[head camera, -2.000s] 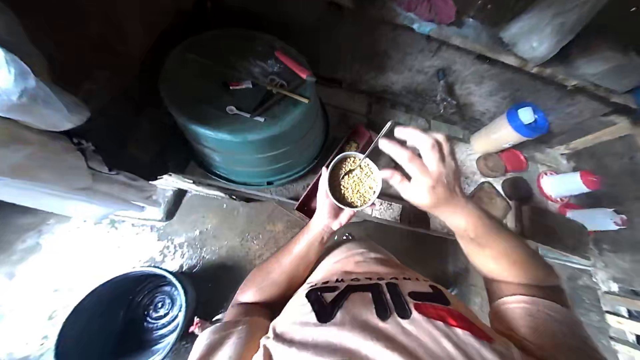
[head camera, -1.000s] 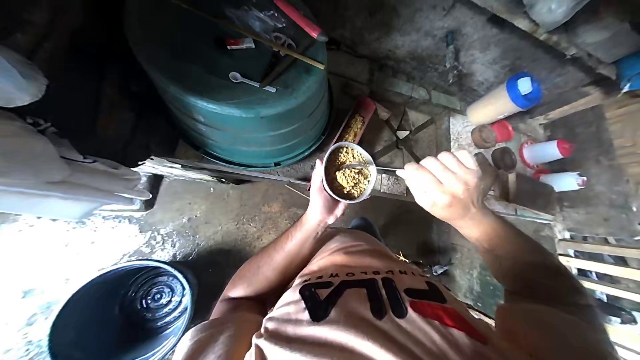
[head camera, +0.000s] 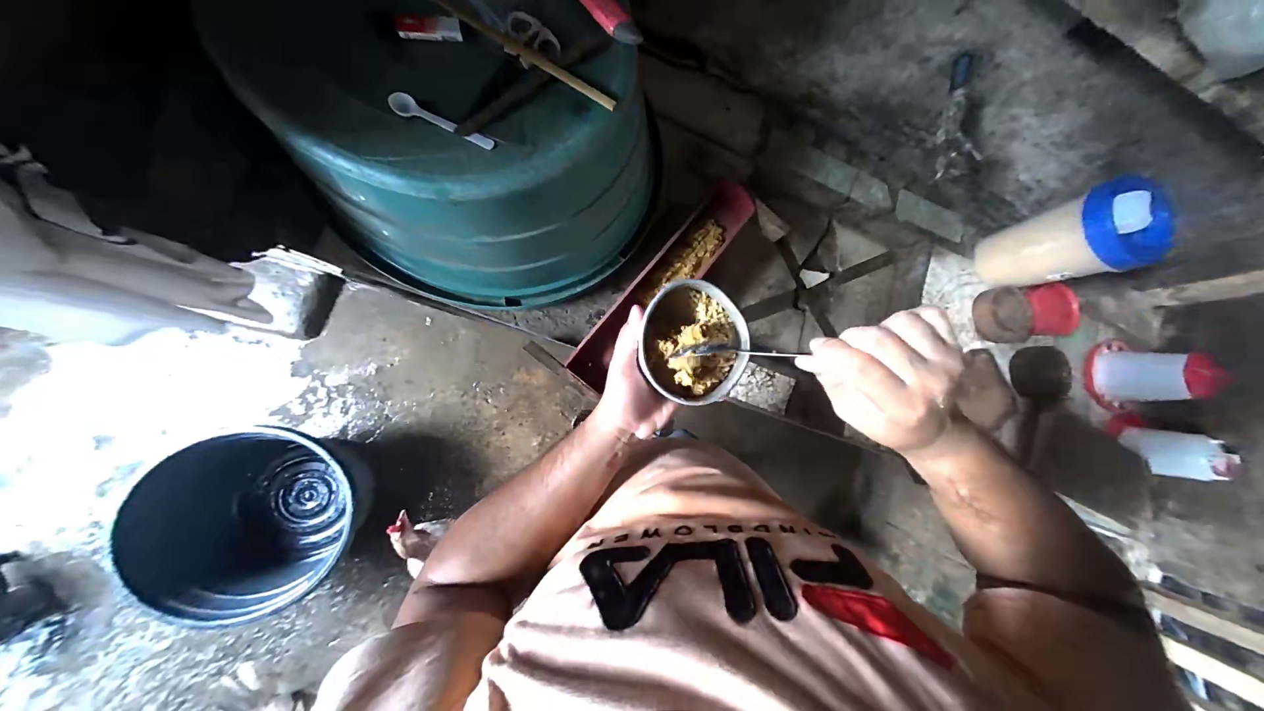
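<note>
My left hand (head camera: 632, 385) holds a round metal cup (head camera: 743, 326) by its left side. Clumpy yellow feed (head camera: 703, 365) lies inside it. A metal spoon (head camera: 770, 353) reaches into the feed from the right, its handle gripped in my right hand (head camera: 889, 375). Behind and partly under the cup runs a long red trough (head camera: 733, 209), with more yellow feed (head camera: 699, 249) along its inside. The cup hides part of the trough.
A green plastic tub (head camera: 474, 217), upside down, bears a white plastic spoon (head camera: 434, 118), scissors (head camera: 531, 38) and sticks. A black bucket (head camera: 336, 474) and a chicken (head camera: 415, 538) are at lower left. At right stand a blue-lidded container (head camera: 1047, 237) and red-and-white poultry drinkers (head camera: 1145, 375).
My right hand was open beside the cup two seconds ago; now it grips the spoon. Feed now shows in the red trough, and the feed in the cup looks clumpier. The view has shifted.
</note>
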